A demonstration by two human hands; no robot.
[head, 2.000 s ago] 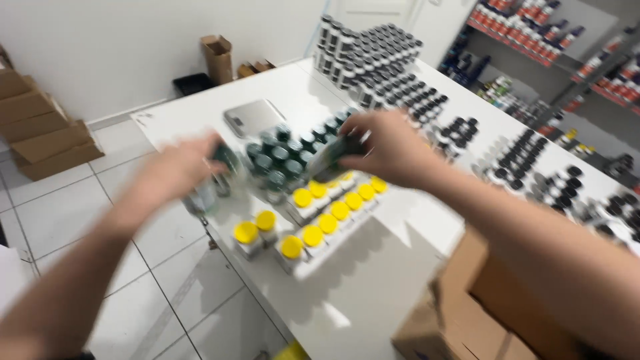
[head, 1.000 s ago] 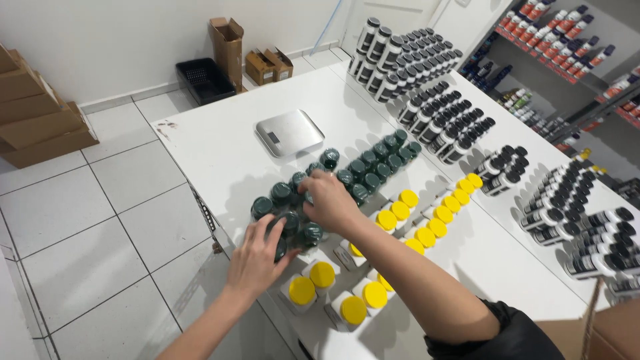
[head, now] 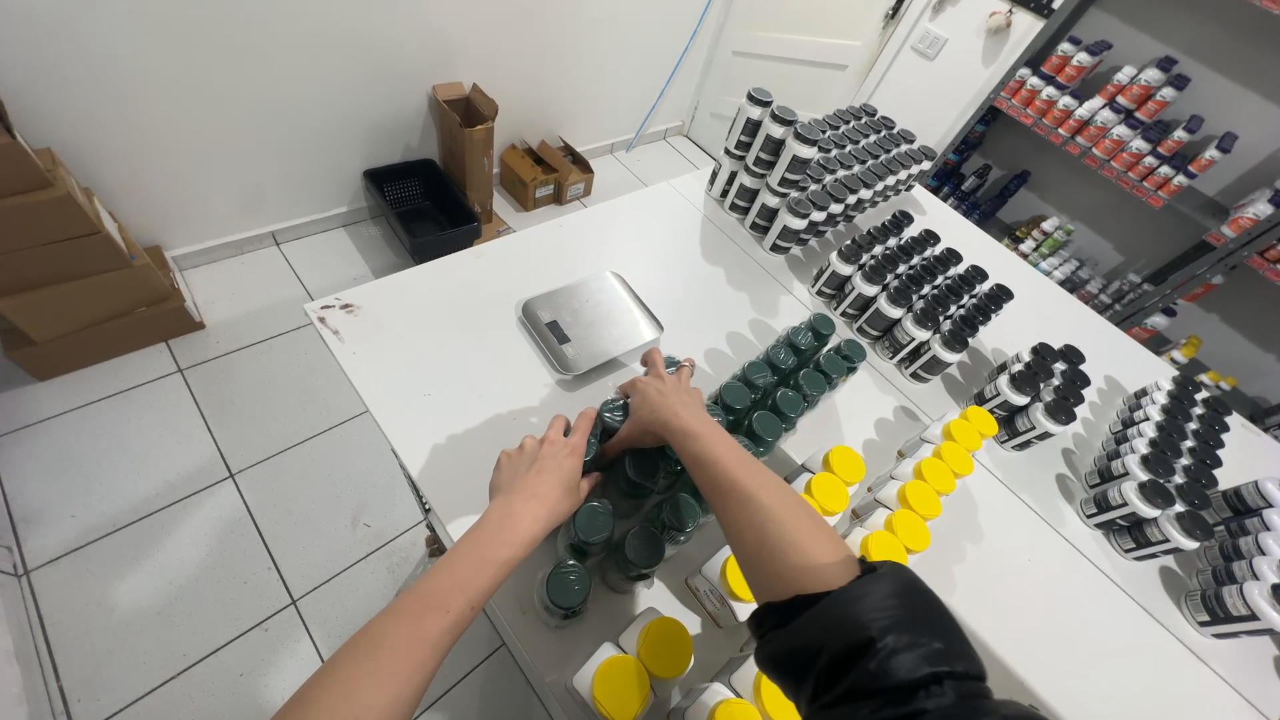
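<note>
On the white table, my left hand [head: 540, 470] touches green-lidded bottles at the scale-side edge of their group. Close beside it, my right hand [head: 660, 400] reaches down over more of these bottles, fingers spread and fingertips partly hidden. A green-lidded bottle [head: 567, 590] stands at the near end, and rows of the same kind [head: 785, 405] run away to the right. White bottles with yellow lids [head: 920, 500] stand alongside. A digital kitchen scale [head: 600, 320] lies just beyond my hands. Whether either hand grips a bottle is unclear.
Black-lidded bottles [head: 900, 300] stand in groups along the table [head: 450, 300], stacked at the far end. A black plastic basket [head: 420, 210] and open cardboard boxes [head: 465, 140] are on the floor. Stacked cardboard [head: 90, 270] is at left; shelves with bottles [head: 1100, 120] at right.
My left hand has moved from the near end of the green-lidded group to its scale-side edge, closer to my right hand. The bottles near the scale are arranged differently.
</note>
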